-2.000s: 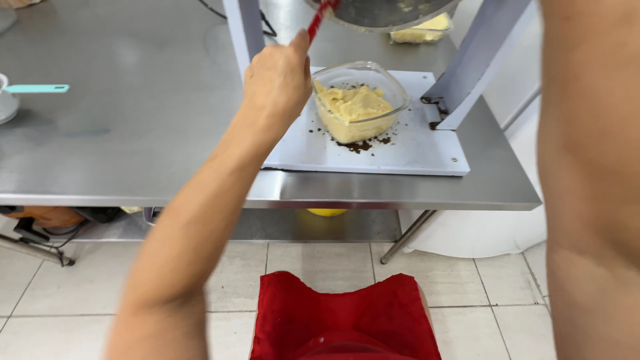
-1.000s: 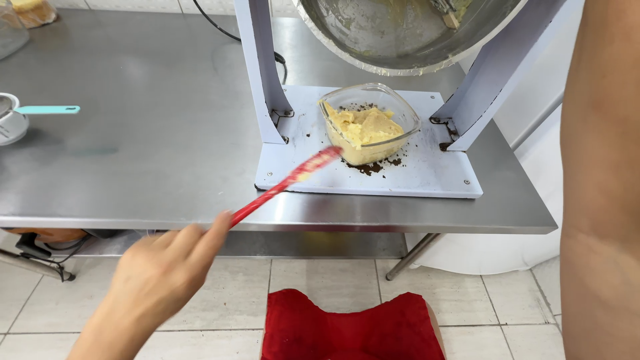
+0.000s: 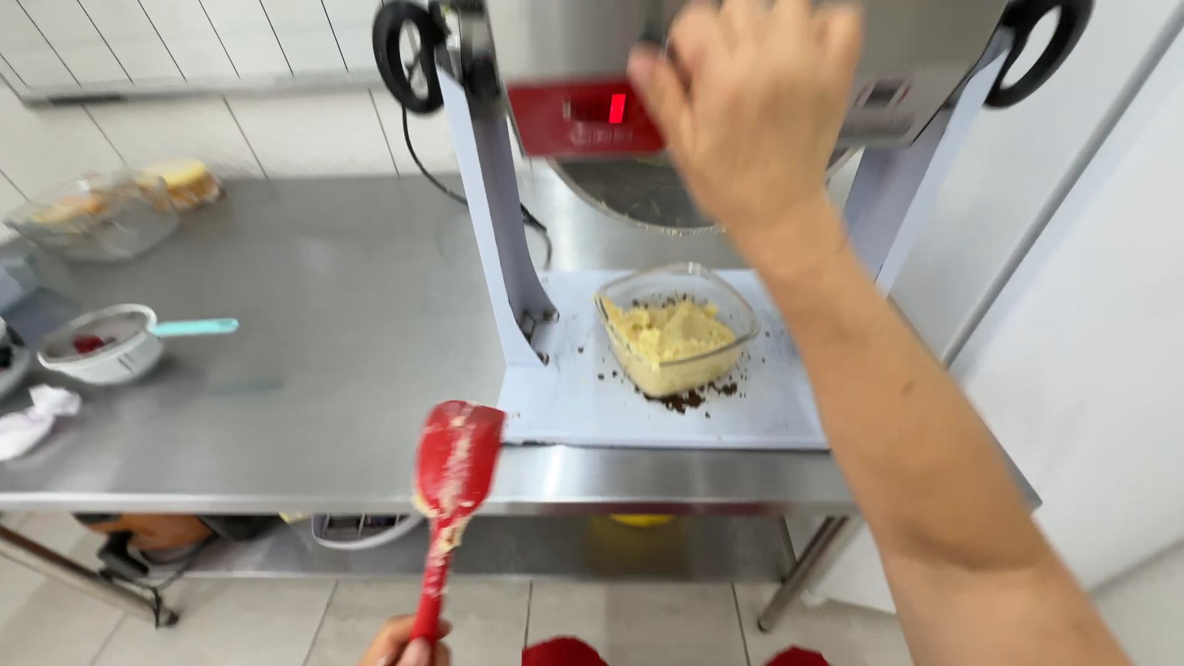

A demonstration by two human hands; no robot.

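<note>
My left hand (image 3: 407, 645), low in the view, grips the handle of a red silicone spatula (image 3: 460, 458) smeared with pale yellow paste. My right hand (image 3: 754, 102) is raised at the front of a tilting steel machine (image 3: 573, 37) with a red display panel; its fingers are blurred, and whether they grip a part there cannot be told. Below, a clear square container (image 3: 740, 319) holds a thick pale yellow mass (image 3: 671, 338). It stands on the machine's white base plate (image 3: 573, 412), with dark crumbs around it.
On the steel table (image 3: 324, 398) at left are a white-rimmed sieve (image 3: 102, 361) with a turquoise handle, a glass bowl (image 3: 102, 231) and a crumpled white cloth (image 3: 37, 421). Machine uprights (image 3: 490, 222) flank the container. A cable (image 3: 425, 171) runs behind.
The steel pan above the container has tilted back, and the machine's front panel now shows. My right hand is now up at that panel. The spatula, earlier beside the container, is lower and upright.
</note>
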